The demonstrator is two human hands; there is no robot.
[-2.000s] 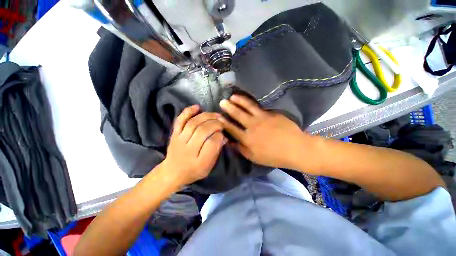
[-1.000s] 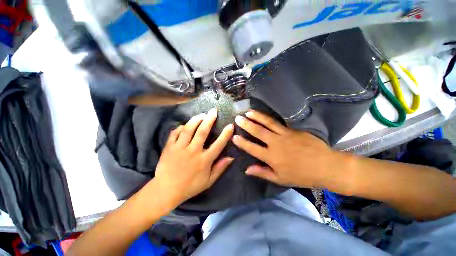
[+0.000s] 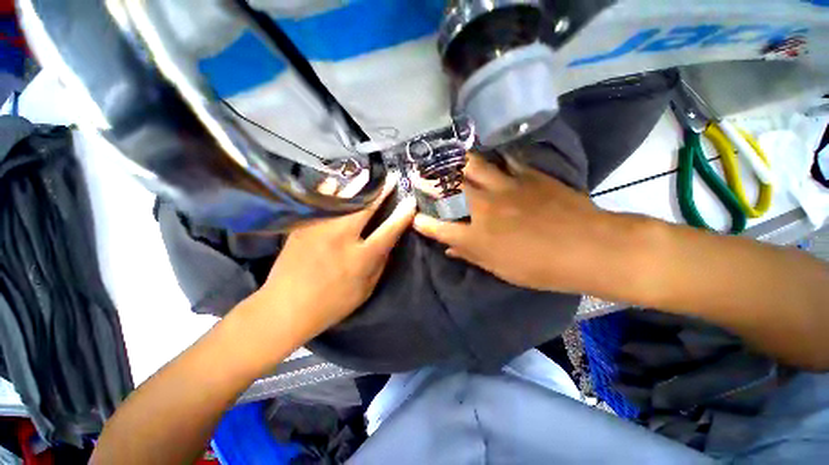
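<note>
The dark grey garment piece point(image 3: 454, 313) lies bunched under the sewing machine head point(image 3: 391, 45) and hangs over the table's front edge. My left hand point(image 3: 332, 259) is at the left of the needle area, thumb and a finger reaching to it; its other fingertips are hidden behind the shiny curved guard point(image 3: 218, 154). My right hand point(image 3: 518, 222) lies at the right, thumb toward the needle, its upper fingers partly hidden behind the thread tension assembly point(image 3: 443, 173). Whether either hand pinches the cloth is hidden. The presser foot cannot be made out.
The stacked garment pieces point(image 3: 59, 272) lie at the left on the white table point(image 3: 118, 200). Shears with green and yellow handles point(image 3: 709, 186) lie at the right. A black strap point(image 3: 821, 159) shows at the far right edge. Blue crates point(image 3: 607, 363) with dark pieces are below the table.
The machine head looms larger and covers more of the view. Both hands have moved up toward the needle. The right part of the garment with the pale stitched seam has gone mostly out of sight.
</note>
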